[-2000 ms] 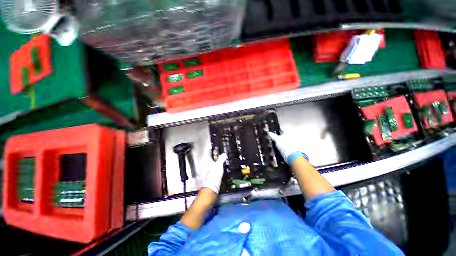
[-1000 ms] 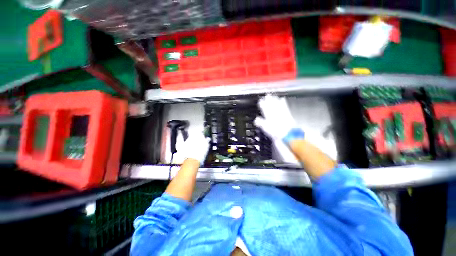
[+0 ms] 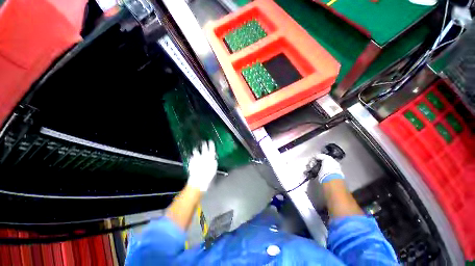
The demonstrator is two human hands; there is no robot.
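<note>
My left hand (image 3: 202, 165), in a white glove, is at the lower end of a green circuit board (image 3: 195, 124) beside the black rack at the left; whether its fingers grip the board is unclear. My right hand (image 3: 328, 169), in a white glove with a blue wrist band, is closed around the handle of the black handheld scanner (image 3: 334, 151) over the metal bed. The scanner's cable runs left across the rail. A black carrier fixture (image 3: 385, 213) lies on the bed at the lower right, partly hidden by my right arm.
The red foam holder (image 3: 291, 98) with small green boards stands ahead on the line. A red compartment tray (image 3: 435, 150) is at the right. The black rack (image 3: 104, 150) fills the left side. Red trays (image 3: 49, 249) are at the lower left, near the grey floor.
The view has turned left towards the rack. My left hand has moved from beside the scanner to the green board. My right hand has left the carrier fixture and taken hold of the scanner.
</note>
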